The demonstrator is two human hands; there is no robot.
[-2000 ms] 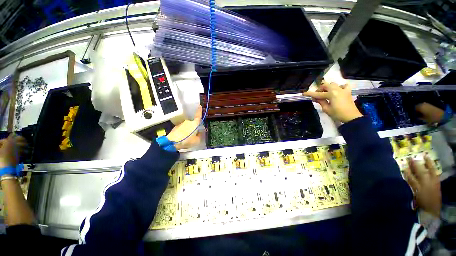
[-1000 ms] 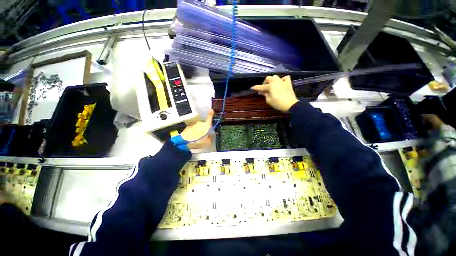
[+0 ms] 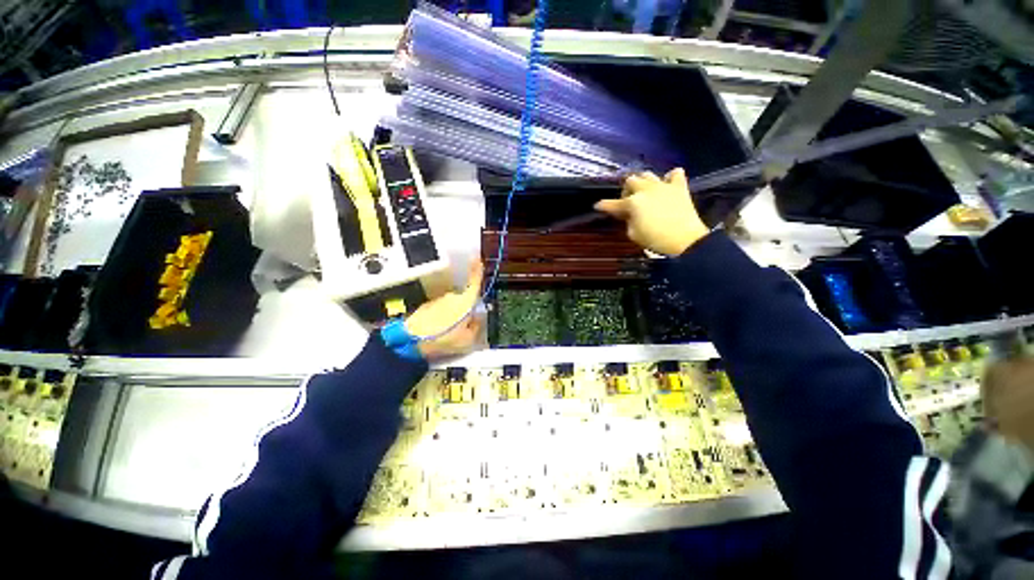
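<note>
My right hand (image 3: 663, 213) is shut on a long clear plastic tube (image 3: 845, 144), held aslant above the bins and reaching far to the right. My left hand (image 3: 454, 320), with a blue wrist strap, rests at the left end of the small bins; its fingertips are partly hidden and I cannot tell if it holds anything. Reddish-brown tubes (image 3: 567, 252) lie across the small bins. Below them are green components (image 3: 527, 315) and green-yellow ones (image 3: 598, 316). The cream circuit board panel (image 3: 544, 453) lies in front, yellow-and-black parts along its far edge.
A tape dispenser (image 3: 386, 227) stands behind my left hand. A black tray (image 3: 227, 266) holds yellow parts. A blue coiled cord (image 3: 525, 142) hangs over the work. Bundled clear tubes (image 3: 499, 96) lie in a large black tote (image 3: 709, 96). Another person's blurred hand (image 3: 1009, 399) is at the right.
Over the frames my right hand moves left from the right end of the reddish-brown tubes, then slightly right and holds a long clear tube. My left hand stays by the bins' left end.
</note>
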